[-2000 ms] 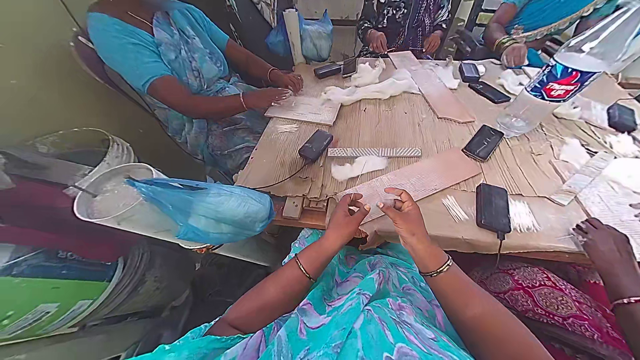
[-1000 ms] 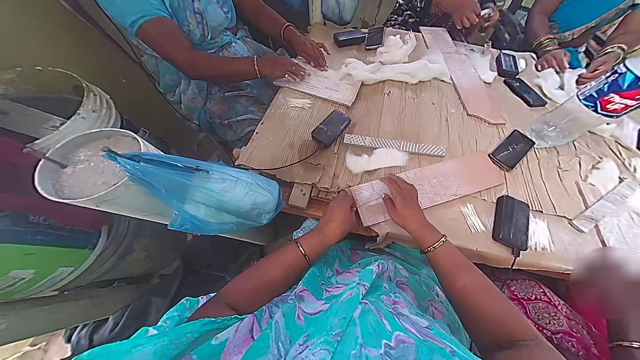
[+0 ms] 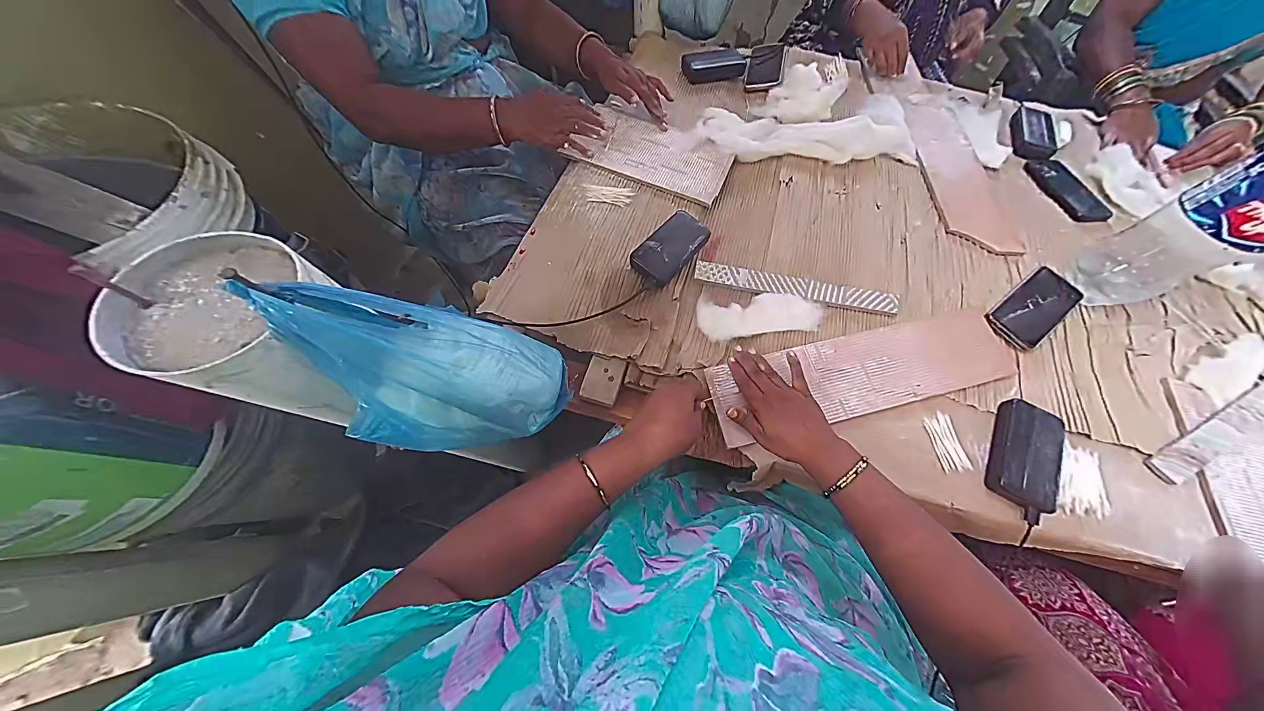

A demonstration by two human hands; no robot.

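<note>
My right hand (image 3: 780, 410) lies palm down, fingers spread, on the near left end of a ridged pinkish board (image 3: 908, 367). At that board's left end, by the table edge, is my left hand (image 3: 674, 415) with its fingers curled; what is inside it, if anything, is hidden. Beyond the board lie a tuft of white cotton (image 3: 758, 317) and a patterned flat strip (image 3: 800, 287). To the right, thin white cotton wicks (image 3: 947, 441) lie beside a black box with a cable (image 3: 1025, 456); more wicks (image 3: 1084, 482) are on its other side.
A black phone (image 3: 1035, 307) touches the board's far end. Another black box (image 3: 670, 248) sits left of the strip. Left of the table are a blue plastic bag (image 3: 444, 380) and a white bucket (image 3: 197, 308). Co-workers' hands are at other boards; a plastic bottle (image 3: 1136, 257) stands right.
Two seconds ago both my hands were raised above the board's near end with fingertips pinched. My right hand has since come down flat on the board, and my left hand has lowered to its edge.
</note>
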